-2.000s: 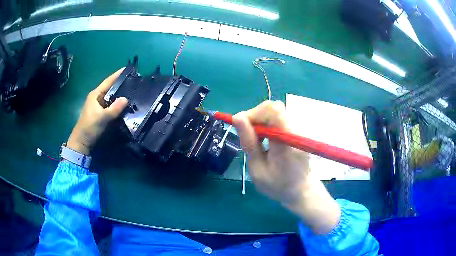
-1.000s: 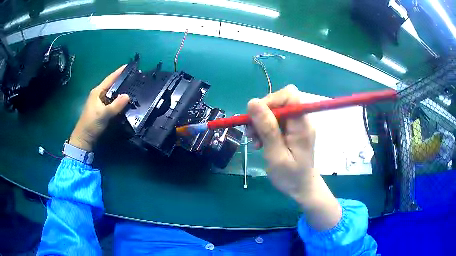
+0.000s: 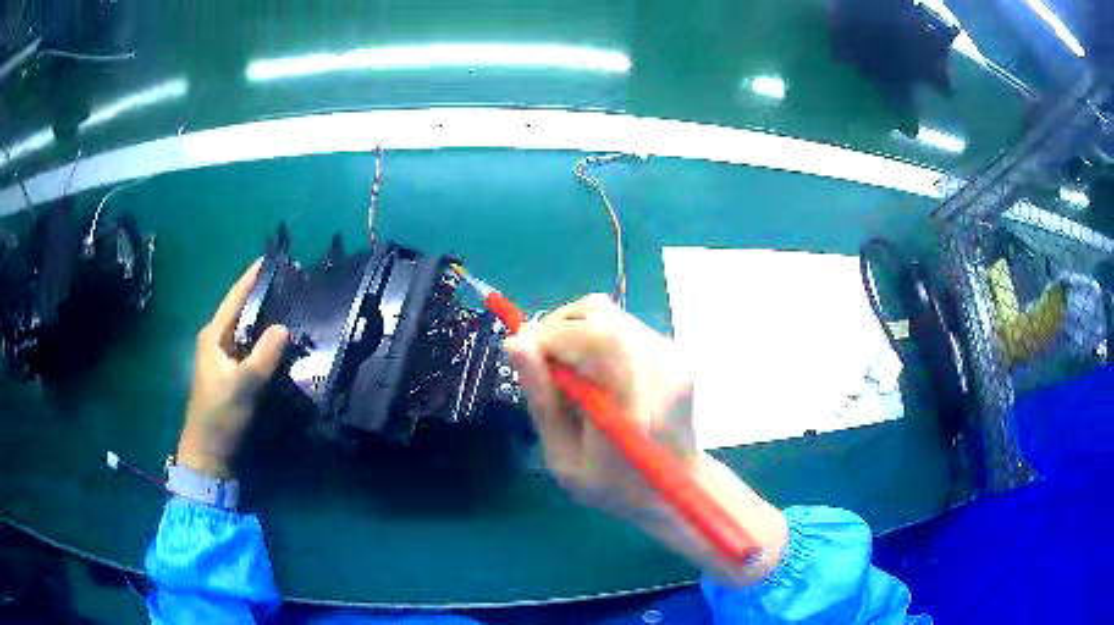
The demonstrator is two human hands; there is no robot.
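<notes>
A black unit (image 3: 397,348) with a ribbed left section and an exposed, speckled middle section lies on the green bench top. My left hand (image 3: 232,366) holds its left end, with the thumb on top. My right hand (image 3: 611,403) holds a flat paintbrush (image 3: 635,446) by its red handle. The orange-brown bristles are at the upper edge of the exposed section, near the plate beside it. My right hand hides the unit's right end. A red-and-white twisted lead (image 3: 375,195) rises behind the unit.
A white paper sheet (image 3: 770,330) with pale scraps lies at the right, beside a black cable (image 3: 935,366). A wire-mesh basket (image 3: 996,354) holds yellow items. Another black unit (image 3: 80,293) sits at the left. A pale rail (image 3: 489,127) runs behind, with a thin cable (image 3: 611,220) near it.
The view has shifted. The brush tip has moved from the lower middle of the unit to its upper edge, and the handle now slants down to the right. My left hand keeps its hold.
</notes>
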